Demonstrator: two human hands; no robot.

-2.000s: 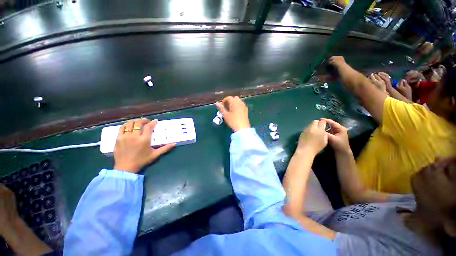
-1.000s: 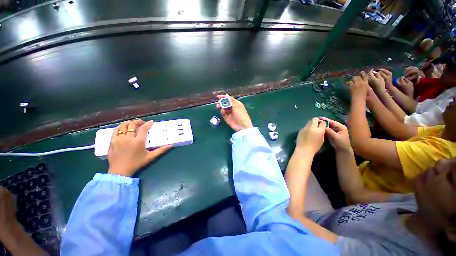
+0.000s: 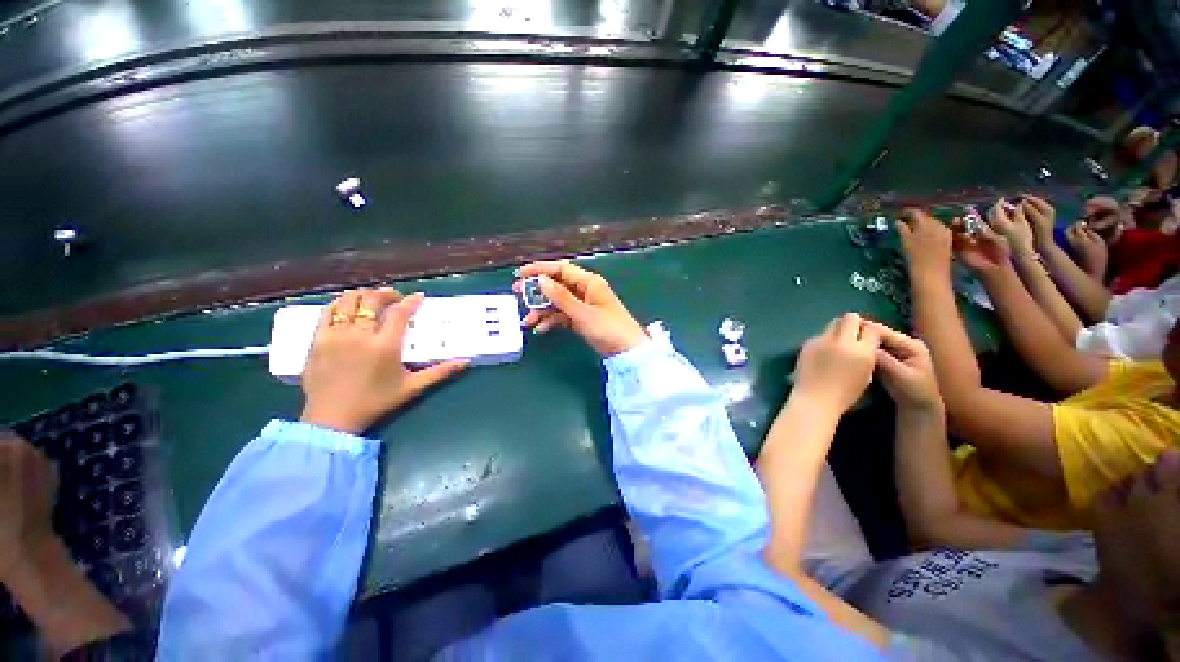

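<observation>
A white power strip lies on the green bench, its white cord running left. My left hand, with rings on a finger, lies over the strip's left half and holds it. My right hand holds a small square watch head with a white-silver edge and dark face, between thumb and fingers, at the strip's right end. Whether it touches the strip is hard to tell. Two small white units lie on the bench right of my right hand. Another white piece shows beside my right sleeve.
The dark conveyor belt runs behind the bench, carrying small units. A green post stands at right. A blister tray and a person's hand are at left. Neighbours' hands and loose small rings are at right.
My right hand first picked at the bench, then showed the watch head face up; now it has brought it left to the strip's end. My left hand stays on the strip.
</observation>
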